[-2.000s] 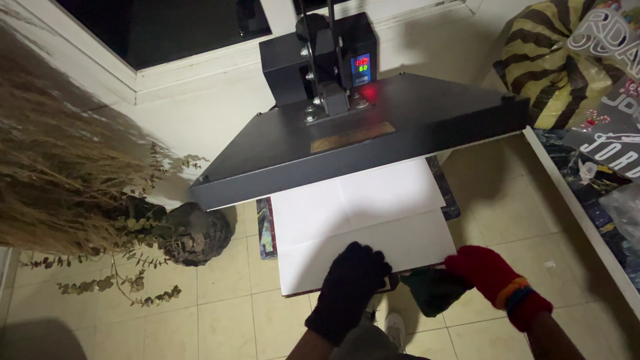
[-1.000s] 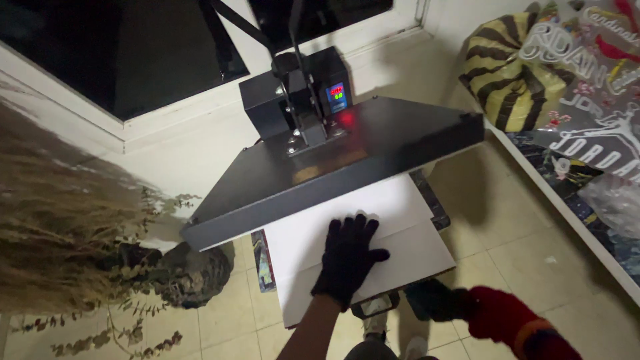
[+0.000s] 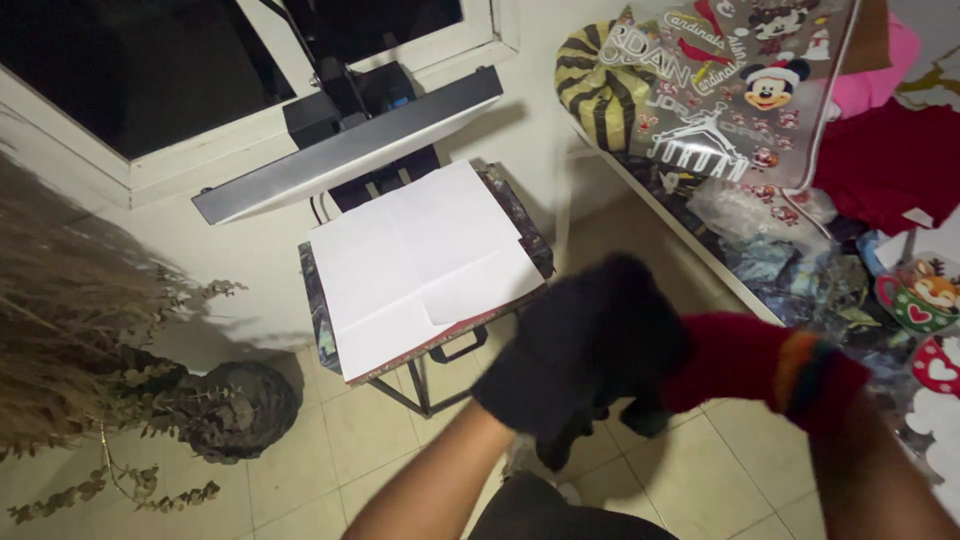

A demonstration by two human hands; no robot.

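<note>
White paper sheets point(image 3: 420, 262) with fold creases lie on the lower platen of a heat press, and a strip of red fabric point(image 3: 431, 345) shows under their near edge. The press's upper platen point(image 3: 352, 142) is raised above and behind them. My left hand point(image 3: 585, 352), in a black knit glove, is in front of the press at its right, against my right hand point(image 3: 727, 364) in a red glove with orange and teal bands. A dark cloth-like piece hangs between the hands. Blur and overlap hide the fingers, so whose grip it is in cannot be told.
A table point(image 3: 675, 217) at the right bears printed transfer film point(image 3: 720, 97), a striped yellow bundle point(image 3: 600, 90), dark red fabric point(image 3: 892, 165) and mug-shaped prints point(image 3: 926, 296). Dried plants point(image 3: 67, 300) and a dark round pot point(image 3: 240, 409) stand at the left. A window is behind the press.
The upper platen has risen, uncovering more of the white paper. My left hand, on the paper one second ago, has moved right to meet my right hand. The view has shifted towards the right table.
</note>
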